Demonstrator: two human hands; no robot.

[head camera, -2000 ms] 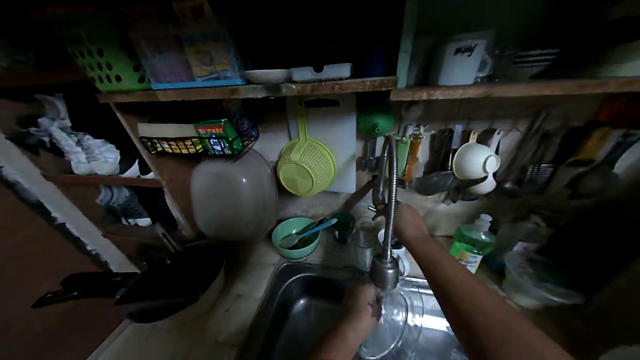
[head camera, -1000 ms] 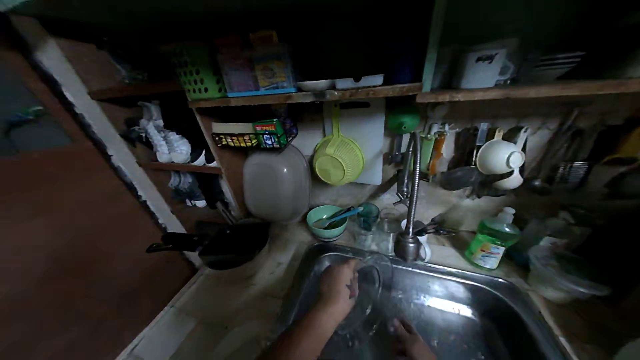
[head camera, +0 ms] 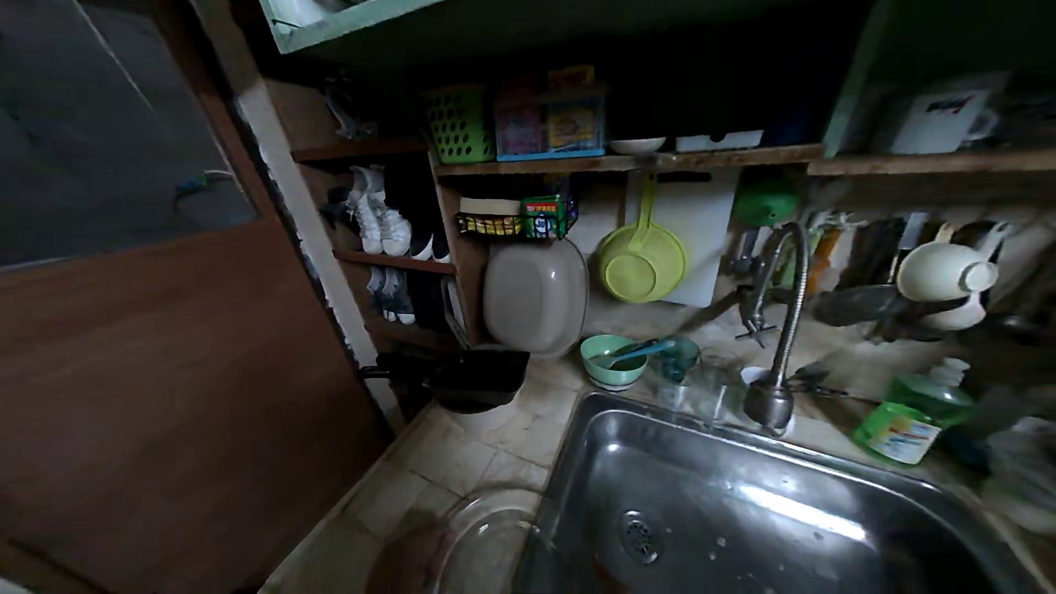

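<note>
A clear round glass dish (head camera: pixel 491 544) is at the bottom of the view, over the tiled counter and the left rim of the steel sink (head camera: pixel 643 429). My left hand (head camera: pixel 404 549), blurred and dark, holds the dish by its left side. A small reddish patch at the dish's right, over the sink, looks like part of my right hand (head camera: pixel 609 576); its grip is hidden. Drops of water lie in the sink around the drain (head camera: pixel 640 536). The flexible metal faucet (head camera: pixel 792 313) hangs over the sink's back rim, with no stream of water visible.
Behind the sink stand a green bowl (head camera: pixel 613 360) with utensils, drinking glasses (head camera: pixel 716 384) and a green dish soap bottle (head camera: pixel 916 417). A black pan (head camera: pixel 478 379) sits at the counter's back left. A yellow-green strainer (head camera: pixel 642 262) hangs on the wall.
My hands have left the faucet and then the sink basin, moving left to the counter with the glass dish. The view has turned left.
</note>
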